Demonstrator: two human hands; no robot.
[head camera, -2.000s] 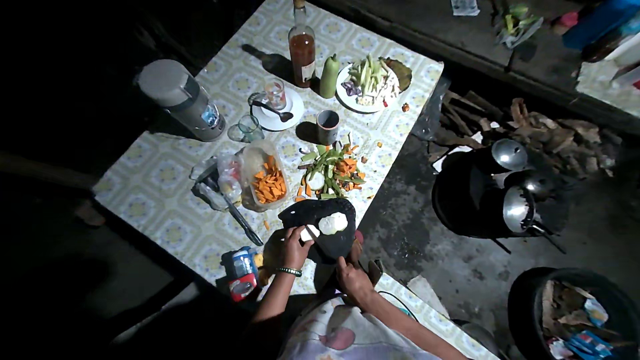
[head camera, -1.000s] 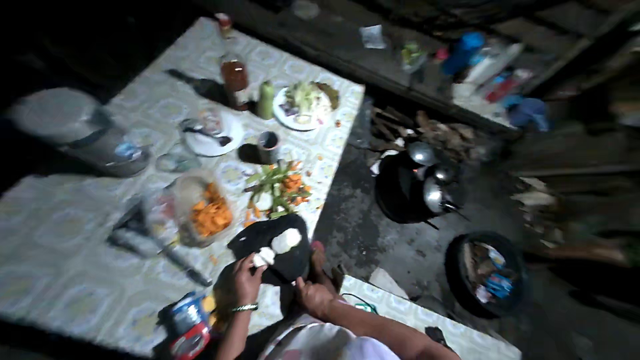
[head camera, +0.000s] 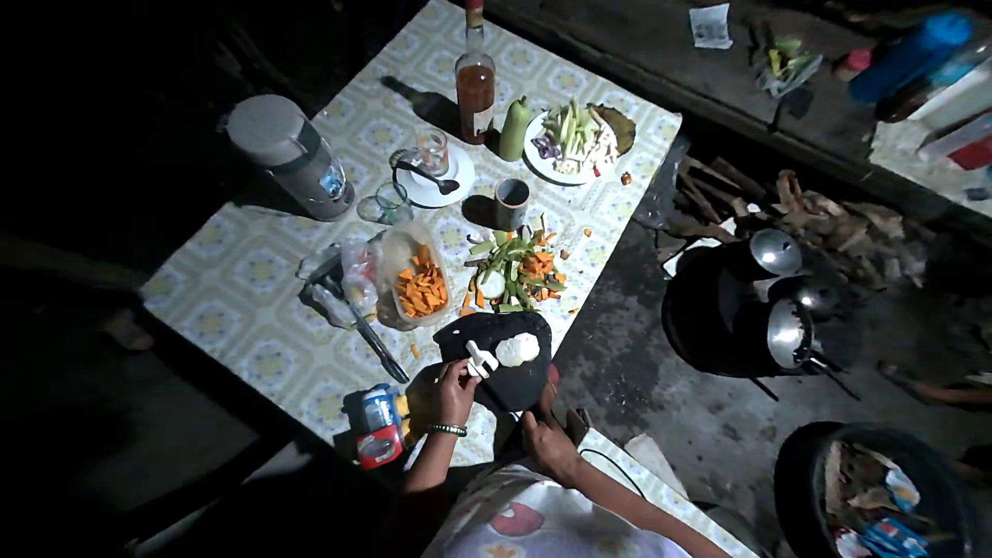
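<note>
My left hand (head camera: 456, 390), with a beaded bracelet at the wrist, holds white pieces (head camera: 480, 360) of some food over the left part of a dark cutting board (head camera: 508, 387). A round white slice (head camera: 518, 350) lies on the board just right of them. My right hand (head camera: 549, 446) is closed below the board's lower right edge; what it grips is too dark to tell. Green and orange vegetable trimmings (head camera: 515, 271) lie beyond the board. A plastic container (head camera: 397, 246) of cut orange pieces (head camera: 422, 285) stands to the upper left.
A bottle (head camera: 475, 93), green vegetable (head camera: 514, 130), plate of cut vegetables (head camera: 533, 155), cup (head camera: 512, 203), glass on a saucer (head camera: 457, 190), large grey jug (head camera: 298, 167) and tongs (head camera: 377, 345) are on the table. Pots (head camera: 789, 333), firewood (head camera: 845, 213) and a waste-filled tub (head camera: 806, 449) are right of it.
The white food in my left hand now appears as several pieces, spread apart at the fingertips. Both hands stay at the board. The view has swung away and back.
</note>
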